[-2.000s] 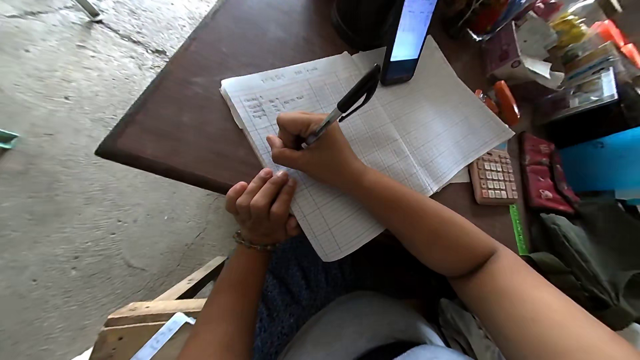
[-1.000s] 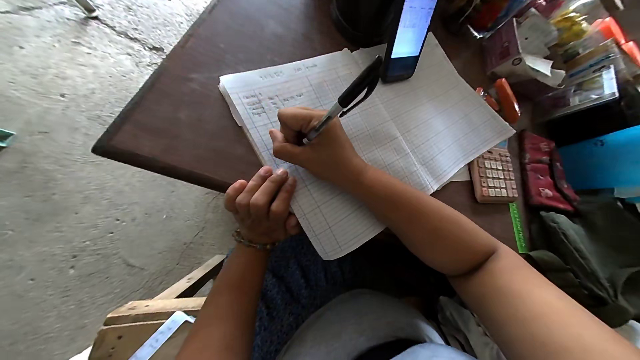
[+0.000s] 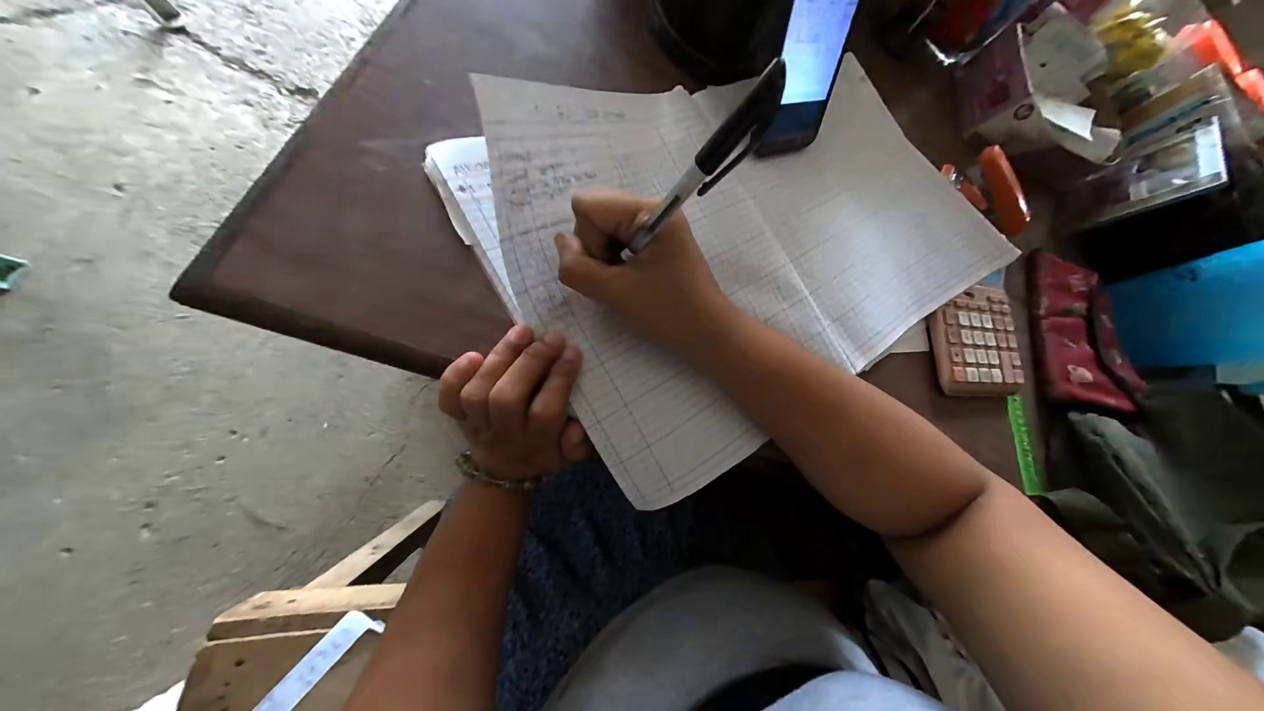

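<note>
A ruled paper notebook [image 3: 691, 405] lies spread across the corner of a dark wooden table [image 3: 365, 227]. Its left leaf is raised at the top left, showing a written page beneath. My right hand [image 3: 642, 262] grips a black-capped pen [image 3: 706, 163] with the cap on its upper end; the hand rests on the left leaf, below handwritten lines, and hides the pen's tip. My left hand [image 3: 518, 400], with a bracelet at the wrist, has its fingers curled over the notebook's lower left edge. Against the notebook's top edge, a smartphone [image 3: 810, 69] stands with its screen lit.
Right of the notebook are a pink calculator [image 3: 978, 341], an orange-handled tool [image 3: 1002, 190], a red patterned pouch [image 3: 1081, 336] and a green ruler [image 3: 1024, 444]. A cardboard box [image 3: 997, 94] stands farther back. At the lower left is a wooden seat [image 3: 296, 612] with a pale strip on it.
The notebook's left leaf has lifted at its top left corner, and a written page beneath now shows. Both hands have stayed in nearly the same place.
</note>
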